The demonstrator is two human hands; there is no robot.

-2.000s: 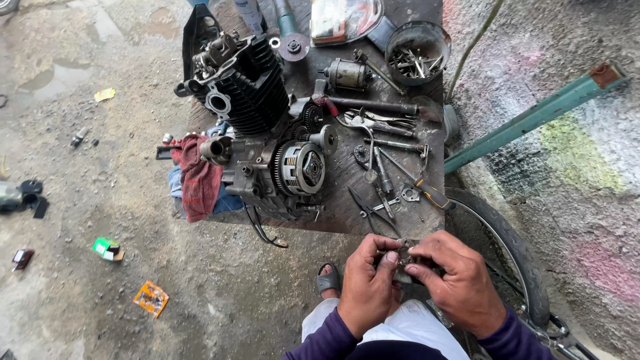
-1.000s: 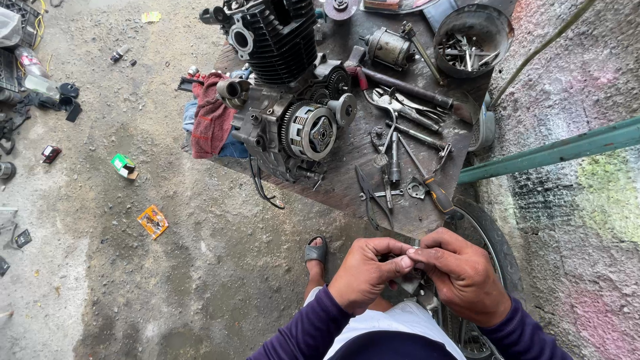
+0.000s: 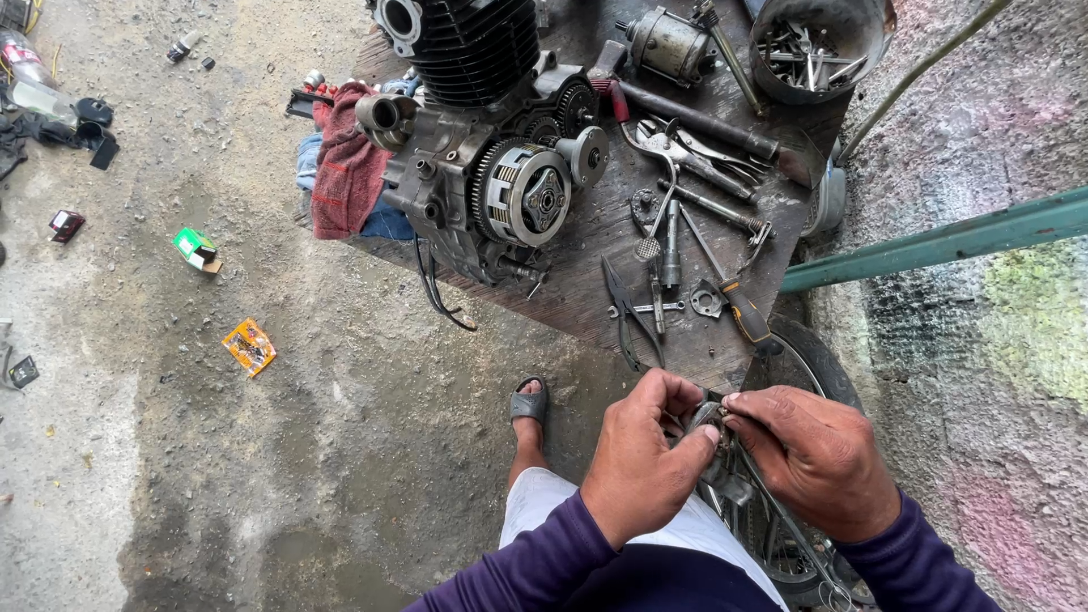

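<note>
My left hand grips a small grey metal part between thumb and fingers, just off the near corner of the workbench. The fingertips of my right hand pinch the right side of the same part; what exactly they hold there is too small to tell. Beyond my hands, long-nose pliers, a small wrench, a screwdriver and a flat metal plate lie on the bench. Farther up stands a motorcycle engine with its clutch basket exposed.
On the wooden workbench are a hammer, locking pliers, a starter motor and a bowl of small tools. A red cloth hangs by the engine. A green metal bar and bicycle wheel are at right.
The view has shifted, bringing the bench nearer. Both hands stay together on the small metal part, with their fingers in slightly different positions. The engine and tools have not plainly moved on the bench.
</note>
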